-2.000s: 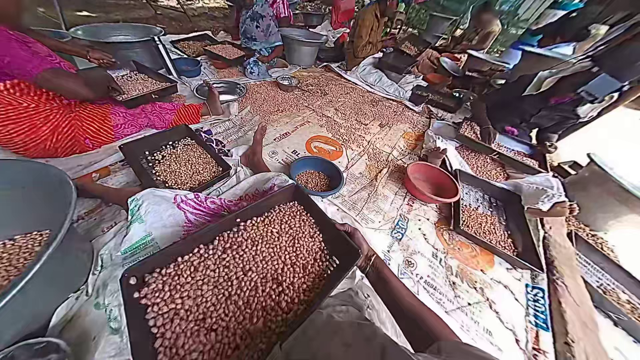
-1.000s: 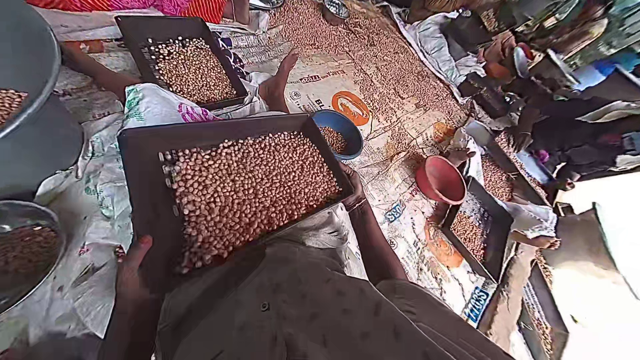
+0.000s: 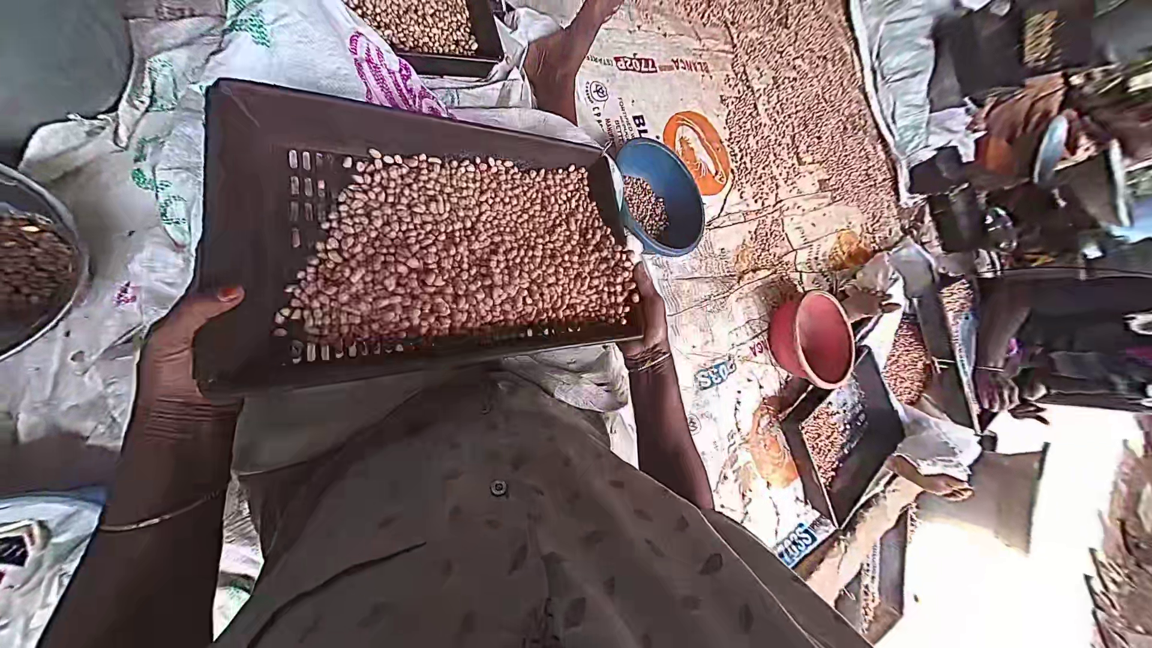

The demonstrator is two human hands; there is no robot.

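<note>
A dark slotted sorting tray (image 3: pixel 243 225) lies across my lap, with shelled nuts (image 3: pixel 468 243) spread over its middle and right side; its left end is bare. My left hand (image 3: pixel 184 346) grips the tray's left end, thumb on top of the rim. At the right end, my right hand (image 3: pixel 650 310) holds the edge, its fingers partly hidden by the tray. Just beyond that end sits a blue bowl (image 3: pixel 679 202) with some nuts in it. Farther right, a red bowl (image 3: pixel 812 340) stands tilted in view, its inside showing no nuts.
Printed sacks (image 3: pixel 720 378) cover the ground, with loose nuts (image 3: pixel 792 108) strewn at the top. Another person's tray of nuts (image 3: pixel 441 65) and a bare foot (image 3: pixel 562 63) are beyond mine. A metal basin (image 3: pixel 76 261) is at left. Other people with trays (image 3: pixel 886 423) sit at right.
The nuts, which filled most of the tray two seconds ago, have shifted away from its left end. My left hand, unseen then, is now on that end. The view has tilted down.
</note>
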